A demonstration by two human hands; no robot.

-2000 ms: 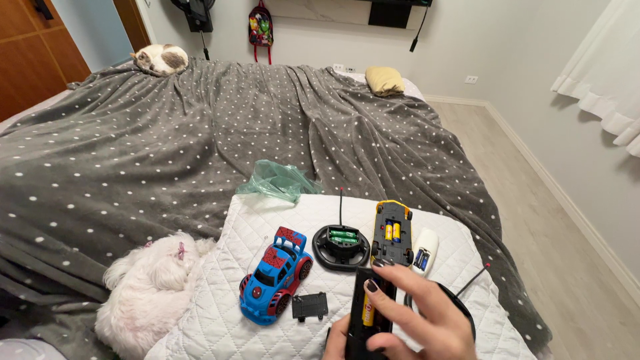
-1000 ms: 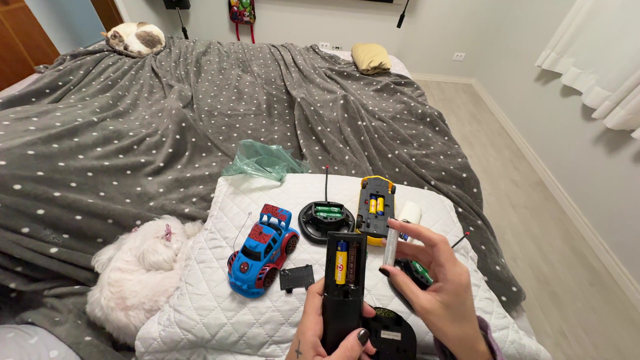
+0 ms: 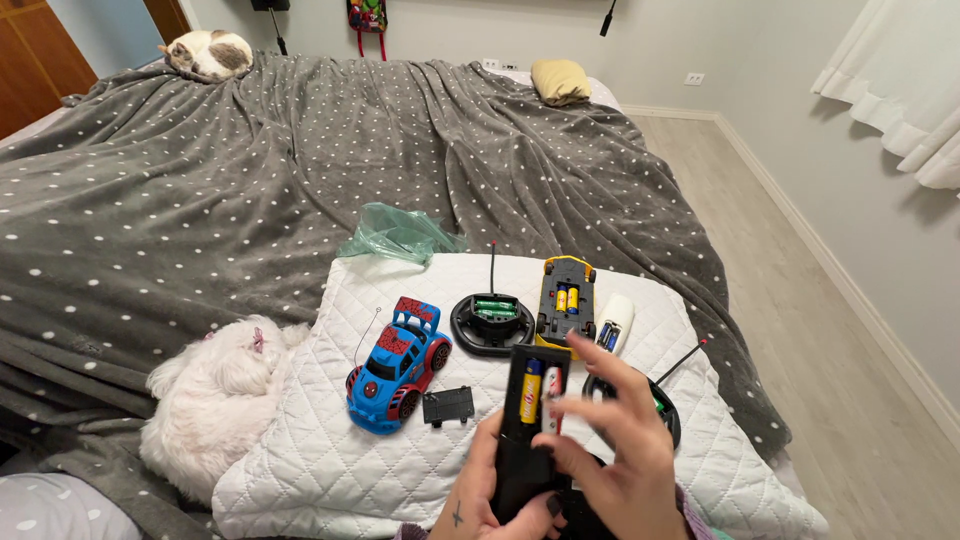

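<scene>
My left hand (image 3: 495, 480) holds a black remote control (image 3: 523, 457) with its battery bay facing up. A yellow and blue battery (image 3: 531, 391) lies in the bay, and beside it is a white and red battery (image 3: 552, 397). My right hand (image 3: 622, 442) has its fingertips at that second battery; whether they grip it is unclear. Left of the hands are a black battery cover (image 3: 448, 406) and a blue and red toy car (image 3: 396, 367). Beyond them lie a steering-wheel controller (image 3: 493, 324) with green batteries and an upturned yellow toy car (image 3: 565, 300).
A white remote (image 3: 615, 324) with batteries and a second wheel controller (image 3: 667, 409) lie right on the quilted white pillow (image 3: 352, 480). A white dog (image 3: 214, 405) rests at left, a green plastic bag (image 3: 397, 234) behind, a cat (image 3: 212, 56) on the far bed corner.
A second battery, held up in my right hand a second ago, is now at the remote's bay beside the yellow one. My right hand has come in to the remote.
</scene>
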